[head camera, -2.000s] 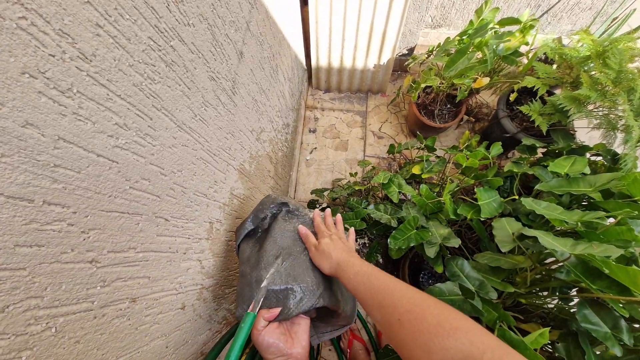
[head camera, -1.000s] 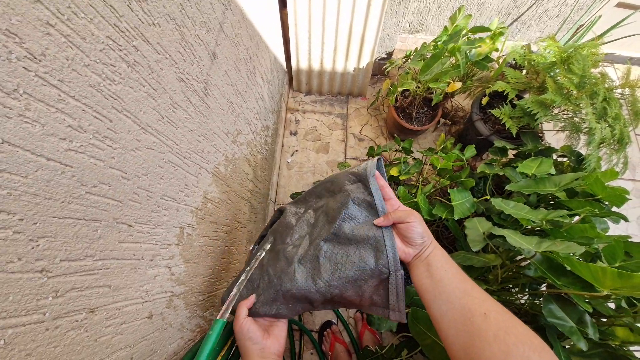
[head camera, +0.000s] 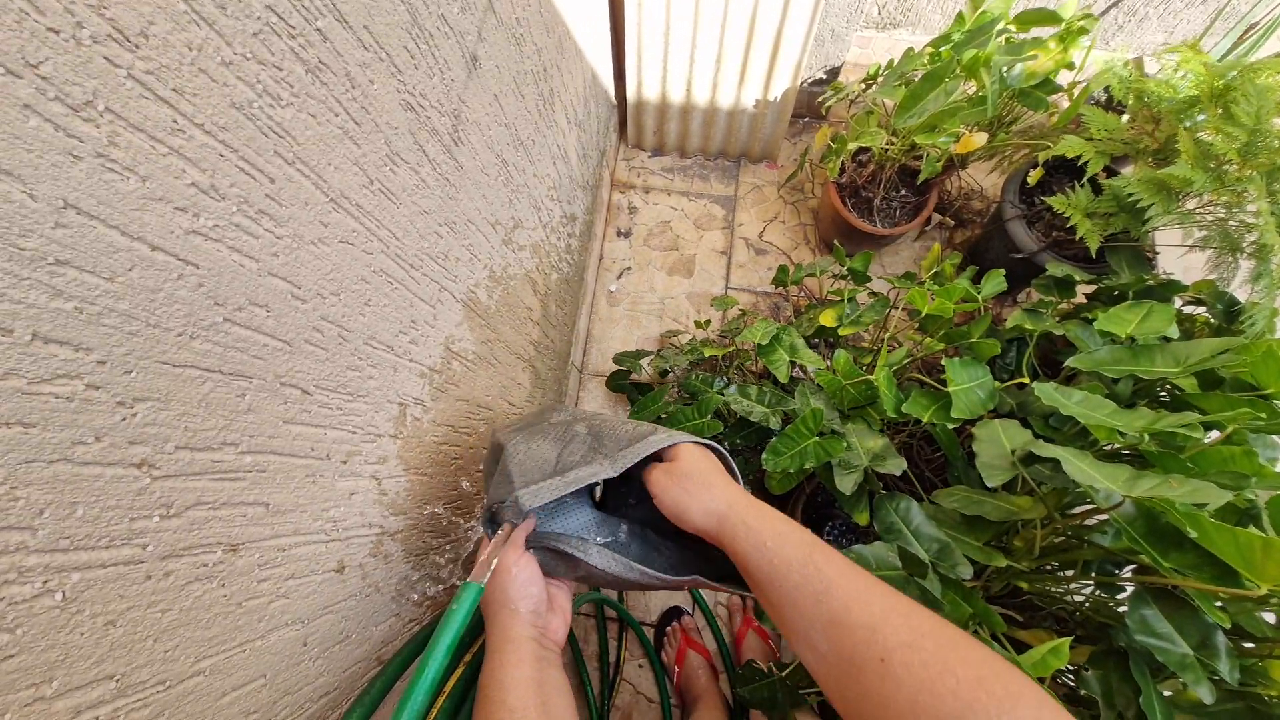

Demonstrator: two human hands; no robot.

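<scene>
A wet gray fabric bag is held with its mouth facing me, showing a bluish inside. My left hand grips the bag's lower left rim and lies against the end of a green garden hose, from which water sprays toward the wall. The wrist of my right hand crosses the bag's mouth; its fingers are hidden inside, so their grip cannot be seen.
A rough textured wall with a wet patch rises at the left. Leafy plants and a terracotta pot stand at the right. Coils of hose lie around my feet in red-strapped flip-flops. A corrugated panel is ahead.
My right hand has moved from the bag's outer rim into its mouth. The bag has turned so that its opening faces me, and the water now splashes at its left edge.
</scene>
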